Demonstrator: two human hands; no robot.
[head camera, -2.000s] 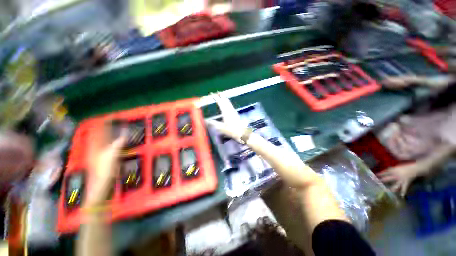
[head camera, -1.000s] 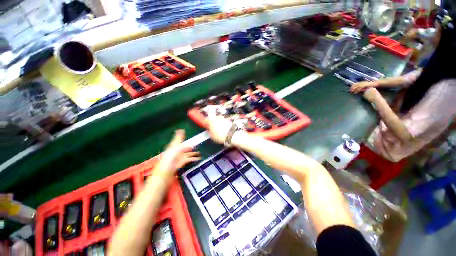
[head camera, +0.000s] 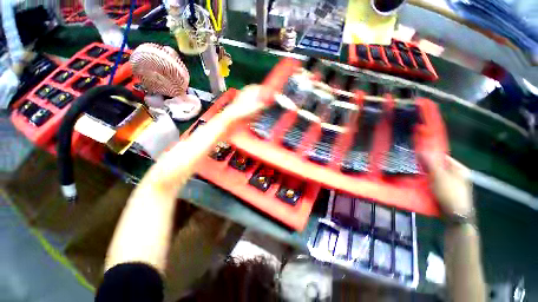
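My left hand (head camera: 251, 105) grips the left end of a red foam phone tray (head camera: 277, 154). My right hand (head camera: 445, 180) grips its right end. The tray is raised above the bench and somewhat blurred. It holds several open flip phones (head camera: 361, 138) with keypads showing, and pale strips lie across them. Below it, partly hidden, a second red tray (head camera: 248, 191) lies on the bench with closed flip phones (head camera: 263, 179). A pale blister tray (head camera: 367, 265) with rectangular cells lies beside it, partly under the raised tray.
At the left are a pink fan (head camera: 159, 69), a black bent hose (head camera: 64, 147), a gold-and-white box (head camera: 121, 131) and another red phone tray (head camera: 56, 88). A red tray (head camera: 392, 62) stands across the bench. A small white square (head camera: 435, 268) lies near my right forearm.
The view has swung left. The red tray with open phones, which lay on the bench under my right hand, is now lifted in both hands, partly over the tray of closed phones.
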